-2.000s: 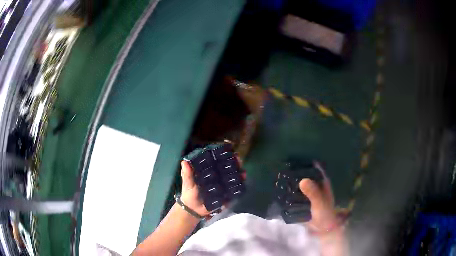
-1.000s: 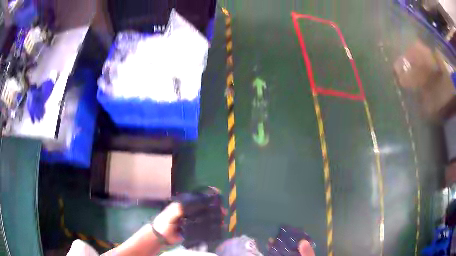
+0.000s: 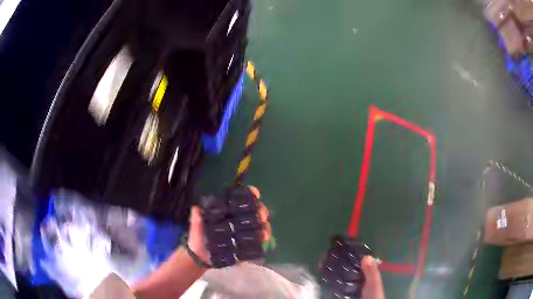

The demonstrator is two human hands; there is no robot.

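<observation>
My left hand (image 3: pixel 198 236) holds a group of several black adapter blocks (image 3: pixel 231 226), packed edge to edge in two rows, with fingers around both sides. It is low in the picture, left of centre. My right hand (image 3: pixel 371 279) is at the bottom edge, partly cut off. It holds another group of black adapter blocks (image 3: pixel 343 267), with the thumb on its right side. The two groups are apart from each other, in front of my light clothing.
Green floor (image 3: pixel 310 134) has a yellow-black line (image 3: pixel 252 137) and a red-outlined area (image 3: pixel 432 169). A blurred dark object (image 3: pixel 76 152) stands on the left. A blue bin (image 3: pixel 166 242) with white, clear wrapping lies below it. Cardboard boxes (image 3: pixel 511 222) stand at the right.
The view has moved from the green bench and white paper, past the blue bin, to the dark object and the red floor outline. Both hands still hold their black blocks.
</observation>
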